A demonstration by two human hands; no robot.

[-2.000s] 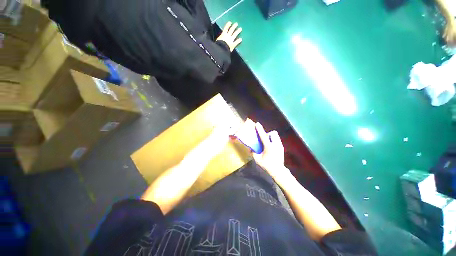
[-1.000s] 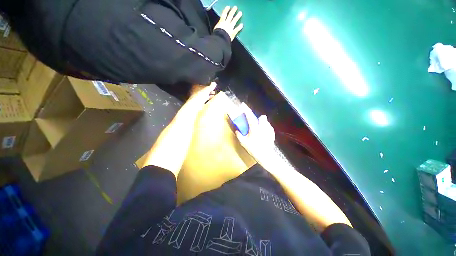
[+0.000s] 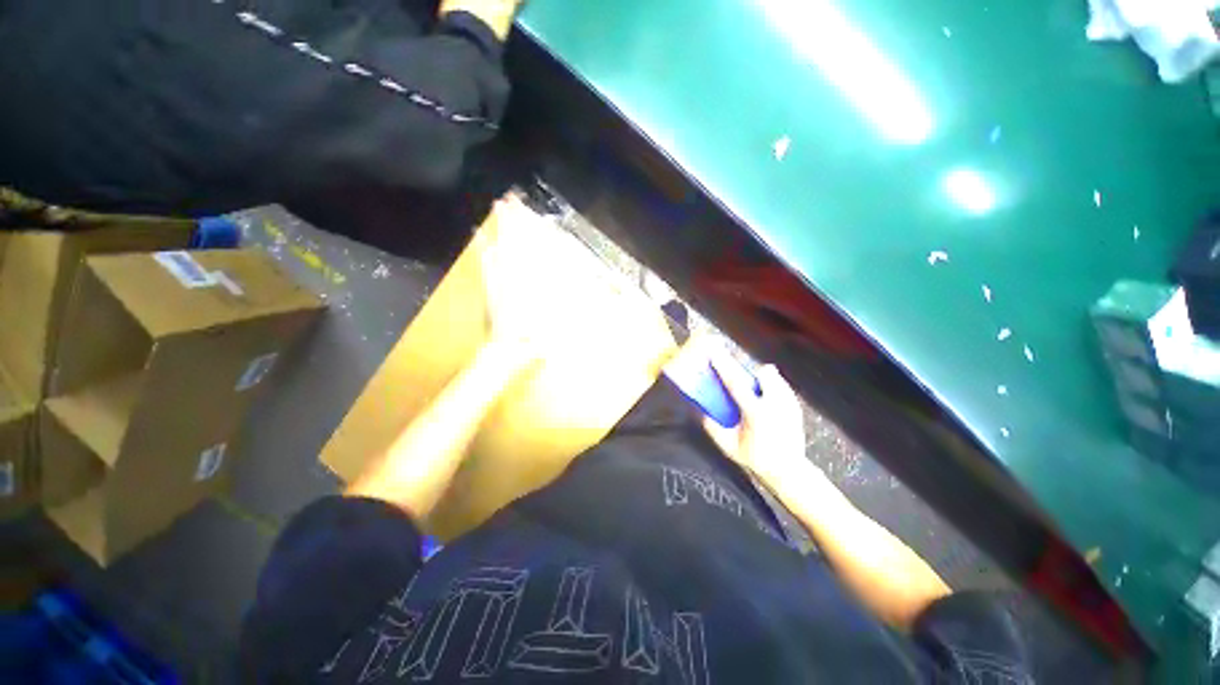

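Note:
A brown carton (image 3: 428,348) stands in front of my body, beside the green bench. My left hand (image 3: 515,301) lies on the carton's top, washed out by glare, so its fingers are hard to tell. My right hand (image 3: 763,426) is closed around a blue tape dispenser (image 3: 706,388) at the carton's right edge, near my shirt. Whether tape runs from the dispenser across the carton cannot be told in the glare.
The green bench (image 3: 803,201) runs along the right, with small boxes (image 3: 1135,361) and crumpled white material (image 3: 1161,30) on it. A person in dark clothes (image 3: 268,121) stands at upper left. Open cartons (image 3: 201,348) and a blue crate (image 3: 80,642) are at left.
My right hand with the dispenser has moved back towards my body, to the carton's right edge. My left hand has come back from the far edge onto the top. The view has shifted.

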